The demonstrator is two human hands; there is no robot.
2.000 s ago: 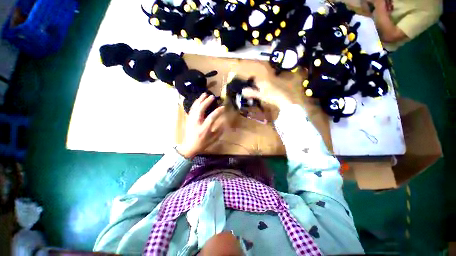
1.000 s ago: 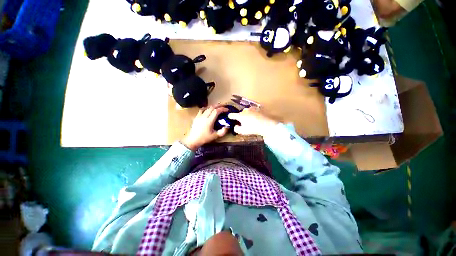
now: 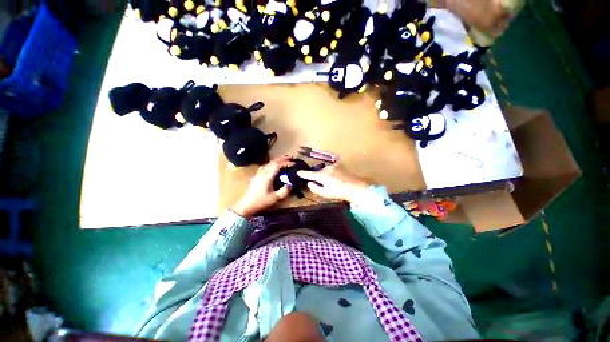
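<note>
A black plush penguin (image 3: 292,178) with a small white label is held low over the front edge of the cardboard mat (image 3: 321,120). My left hand (image 3: 263,190) grips its left side. My right hand (image 3: 334,183) has its fingers on its right side. A needle cannot be made out; a faint dark line near the right fingers may be thread. Snips (image 3: 320,155) with a pinkish handle lie on the mat just beyond the toy. A row of several black plush toys (image 3: 245,145) runs from the mat to the back left.
A heap of black and white penguins (image 3: 348,77) with yellow parts covers the table's back and right. A thread loop (image 3: 471,159) lies on the white tabletop (image 3: 154,180). A colourful item (image 3: 435,208) hangs at the right front edge, beside an open carton (image 3: 545,167). A person's arm (image 3: 483,15) is at the back right.
The right hand came back from the snips to the toy, now held in both hands near the front edge; the snips lie free. The view has also shifted. Since one second ago the hands keep their hold.
</note>
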